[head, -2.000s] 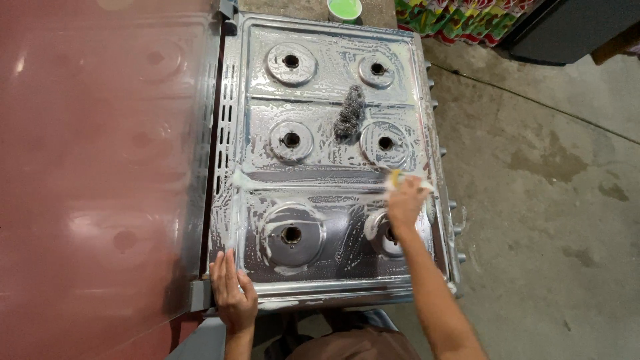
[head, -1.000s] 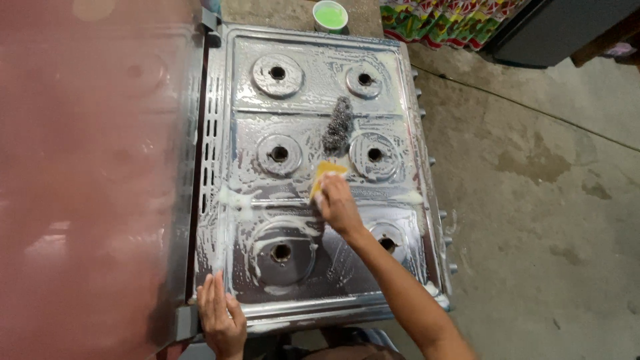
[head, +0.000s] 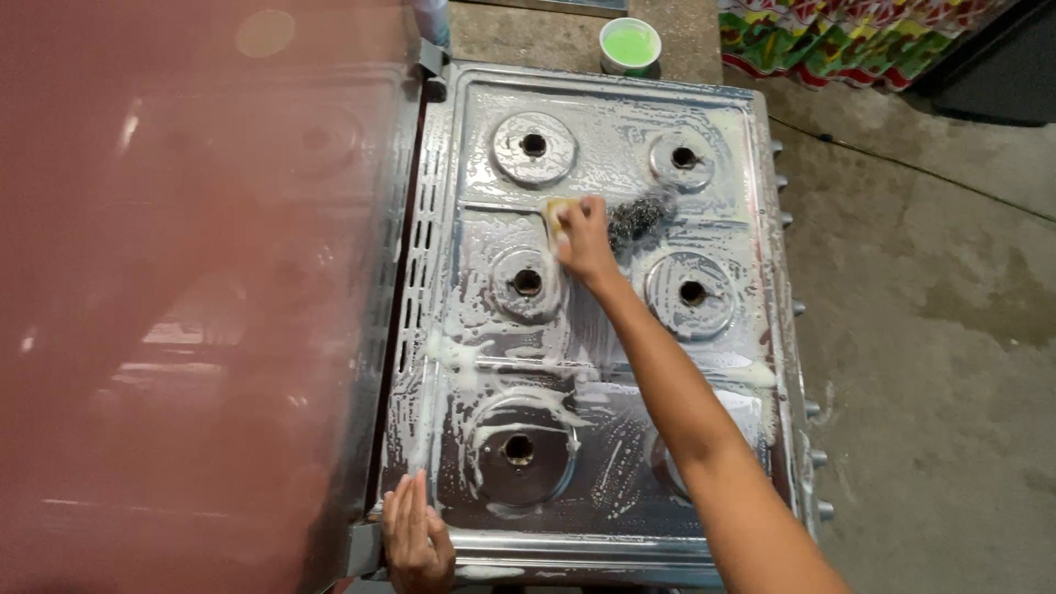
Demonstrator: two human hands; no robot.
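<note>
A metal stove top [head: 610,495] with several round burner wells lies below me, wet and streaked with suds. My right hand [head: 584,235] grips a yellow sponge [head: 559,216] against the panel, between the upper-left and middle-left wells. Touching or very near that hand on its right is a dark metal scouring pad [head: 642,216]. My left hand [head: 417,536] rests on the near left corner of the stove, fingers extended, with nothing seen in it. The forearm hides part of the near right well.
The raised glass lid [head: 190,330] stands along the left side. Beyond the far edge sits a tub of green paste [head: 630,45]. Knobs [head: 817,458] stick out on the right. A thin hose or cable [head: 907,165] crosses the concrete floor near a patterned cloth [head: 850,41].
My right hand has moved with the sponge from the right side to the centre, then farther up the panel. The scouring pad has shifted and turned. My left hand stays at the near left corner.
</note>
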